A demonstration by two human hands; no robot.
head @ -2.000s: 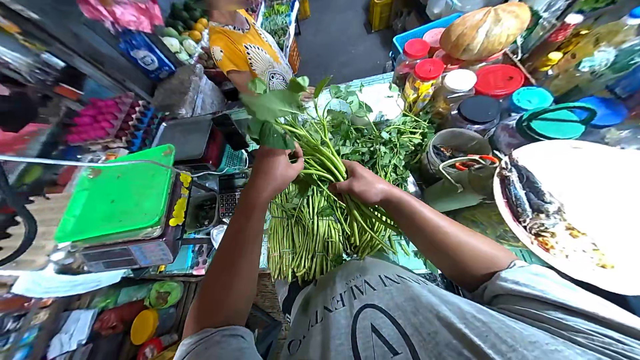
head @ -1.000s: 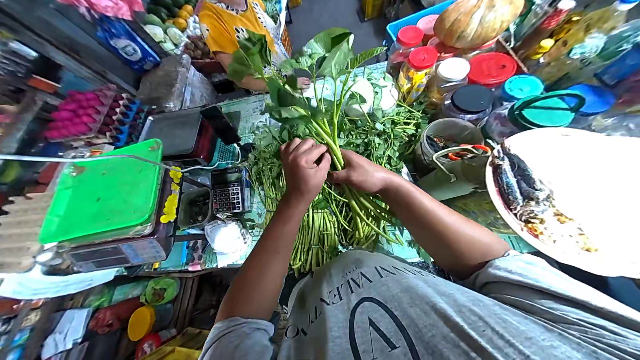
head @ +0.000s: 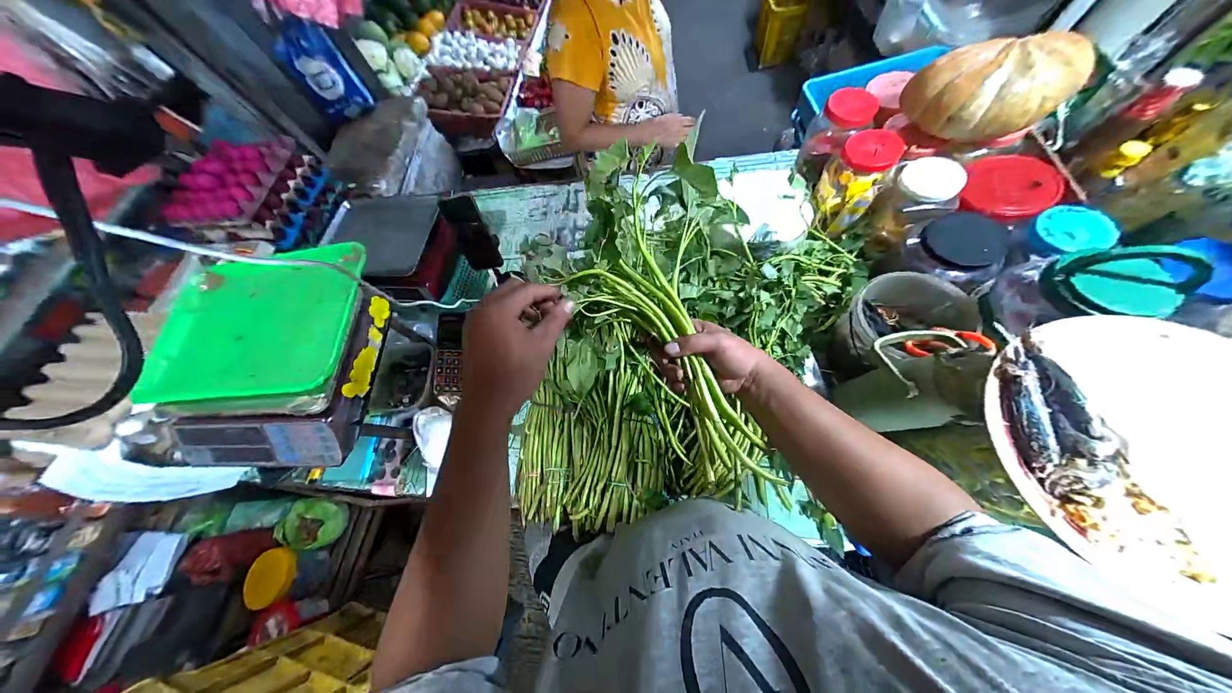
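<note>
My right hand [head: 707, 358] grips a loose bunch of long green leafy stems [head: 664, 303], leaves pointing away from me and cut ends towards me. Left of it, my left hand [head: 518, 332] pinches a stem or leaf stalk at the left side of this bunch between thumb and finger. Under both hands, bundles of leafy greens [head: 587, 443] lie on the table with their stem ends near my shirt. More leafy greens [head: 780, 298] spread beyond and to the right of my right hand.
A scale with a green tray [head: 255, 322] stands left, beside a calculator [head: 449, 361]. Lidded jars [head: 1011, 188], a bucket [head: 910, 308] and a white plate with fish [head: 1155, 414] are at right. Across the table [head: 539, 207] stands a person in a yellow top [head: 606, 58].
My left hand has moved left, off the middle of the bunch that both hands were on. The bunch now leans, held in my right hand.
</note>
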